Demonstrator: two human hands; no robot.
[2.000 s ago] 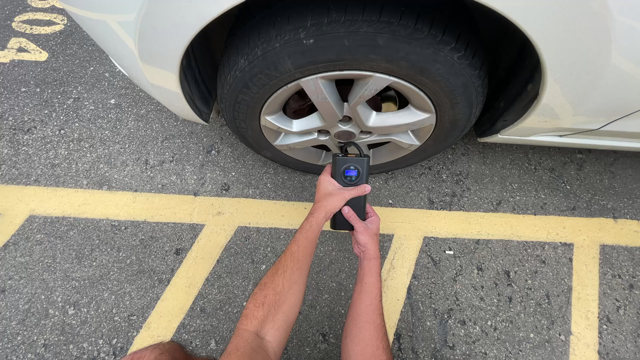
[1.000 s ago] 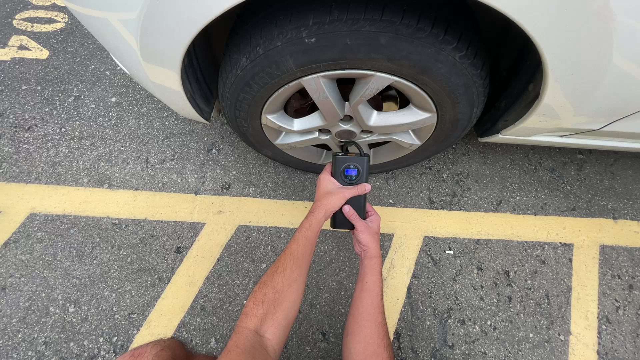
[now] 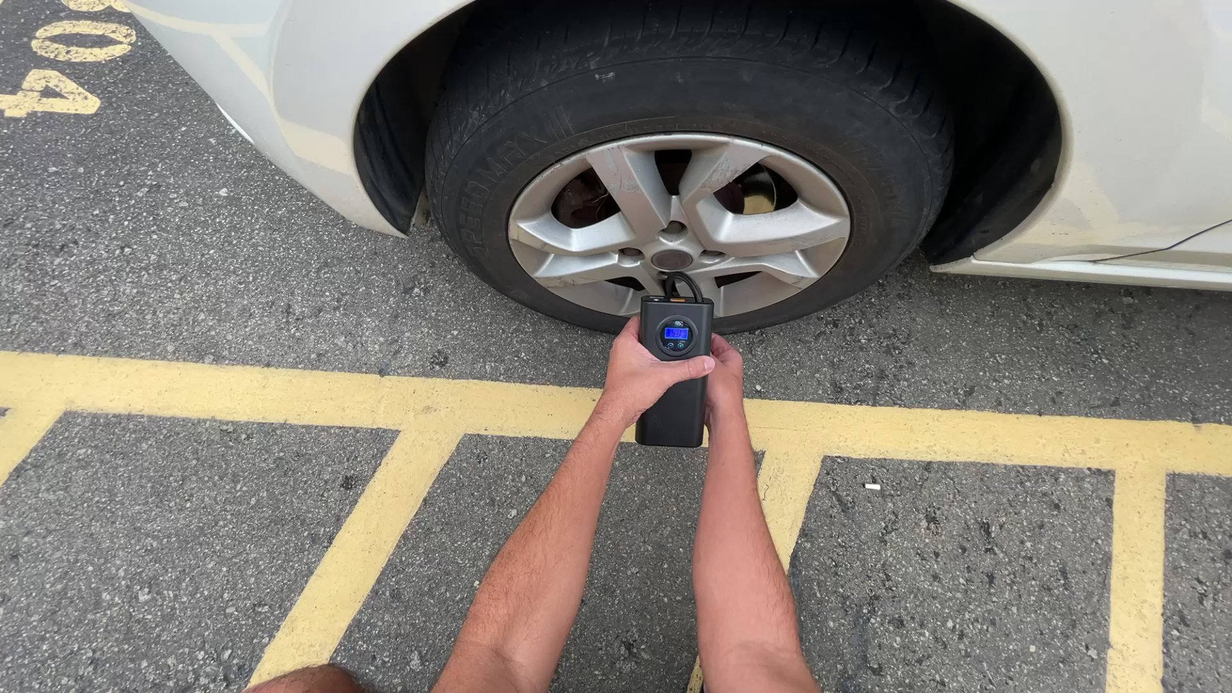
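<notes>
A black portable tyre inflator (image 3: 672,414) stands out between my hands, its round display lit blue. My left hand (image 3: 647,371) grips its left side, with the thumb lying across the front below the display. Along the right edge, my right hand (image 3: 726,373) holds it too, its fingers partly hidden behind the body. A short black hose (image 3: 688,283) loops from the inflator's top in front of the silver alloy wheel (image 3: 602,236). Where the hose ends cannot be made out. Around the wheel is a black rubber tyre (image 3: 500,144).
The white car's front fender (image 3: 308,87) curves around the wheel arch, and its sill (image 3: 1078,273) runs right. A thin dark line crosses the body there. Yellow painted lines (image 3: 520,409) mark the asphalt, with a small white scrap (image 3: 872,486) lying at right.
My right thumb has left the front of the inflator, and the right hand has moved up to its right side. My left hand keeps its hold.
</notes>
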